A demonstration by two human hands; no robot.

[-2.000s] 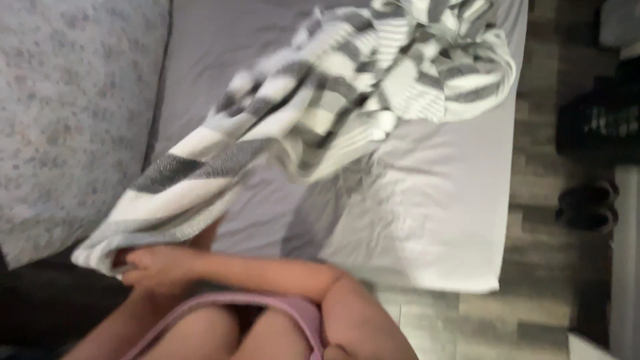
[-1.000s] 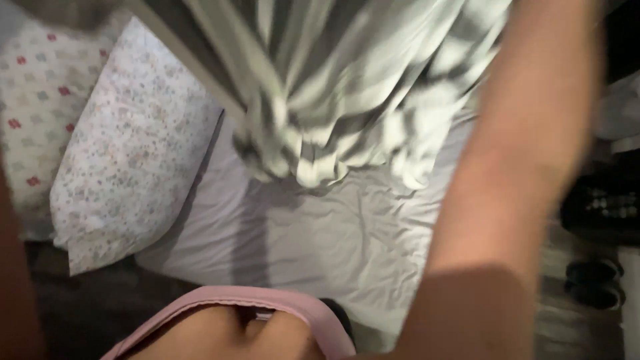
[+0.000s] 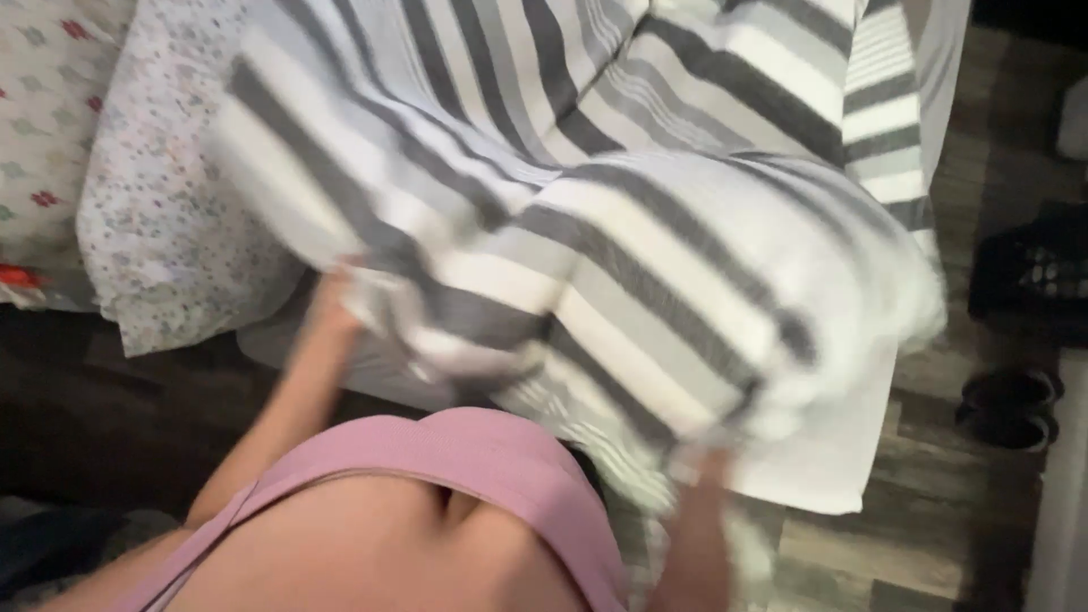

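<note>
A striped blanket (image 3: 646, 246) in grey, white and dark grey billows over the bed, blurred by motion at its edges. My left hand (image 3: 344, 293) grips its near edge at the left, close to the floral pillow. At the lower right my right hand (image 3: 705, 463) is closed on another part of the same edge, partly hidden by the cloth and blurred. Between my hands the near edge sags in folds, and some of it hangs past the bed's near side. The pale fitted sheet (image 3: 816, 467) shows beneath the blanket at the bed's right corner.
A floral pillow (image 3: 170, 187) lies at the left, beside a white patterned pillow (image 3: 51, 127). Dark shoes (image 3: 1007, 408) stand on the wood-look floor (image 3: 926, 442) at the right, below a dark basket (image 3: 1033, 272).
The blanket was bunched at the bed's far side, then raised in front of me; now it is spread wide over much of the bed. Both my hands have come down and nearer my body.
</note>
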